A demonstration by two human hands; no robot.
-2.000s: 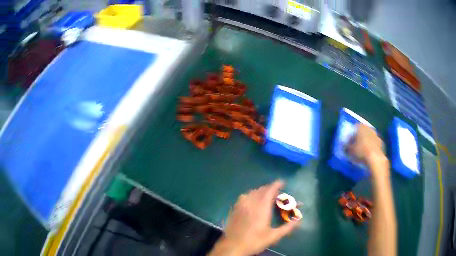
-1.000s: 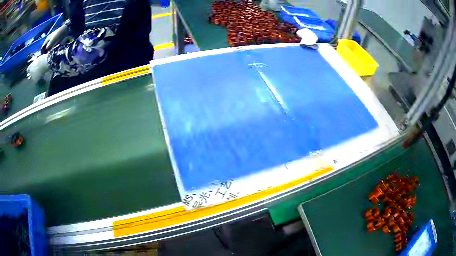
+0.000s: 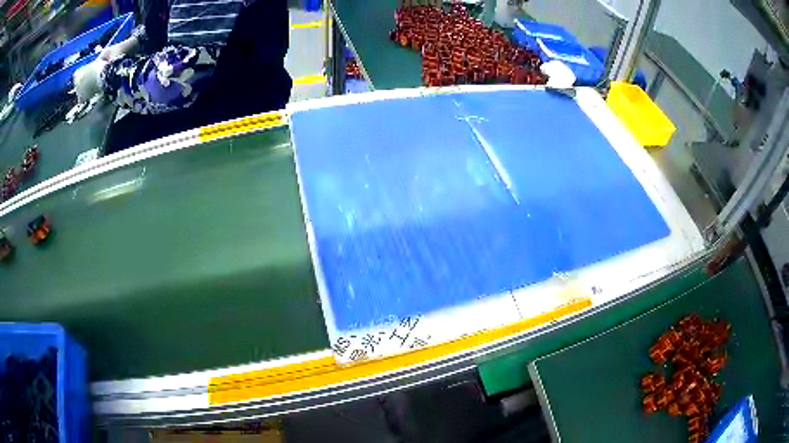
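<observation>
Neither of my hands is in the picture. Nearest in front is the blue sheet on a white board point(image 3: 467, 208), lying over the conveyor with handwritten marks at its near edge. The green conveyor belt point(image 3: 190, 260) shows to its left, with copper coils point(image 3: 39, 229) at the far left. A pile of orange-brown coils point(image 3: 688, 368) lies on the green bench point(image 3: 584, 394) at the lower right. A small parts bin point(image 3: 735, 424) is cut off by the bottom edge beside the pile.
A blue crate with dark pieces point(image 3: 73, 381) stands at the lower left. Across the conveyor is a person in white gloves point(image 3: 91, 86) beside another blue crate point(image 3: 73, 60). A large coil heap point(image 3: 467, 52) and a yellow bin point(image 3: 640, 114) are at the back. A metal post rises at right.
My view has swung left from the bench to the conveyor, and both hands have left the picture. In the last second the scene has shifted slightly right, and the person's gloved hand has moved.
</observation>
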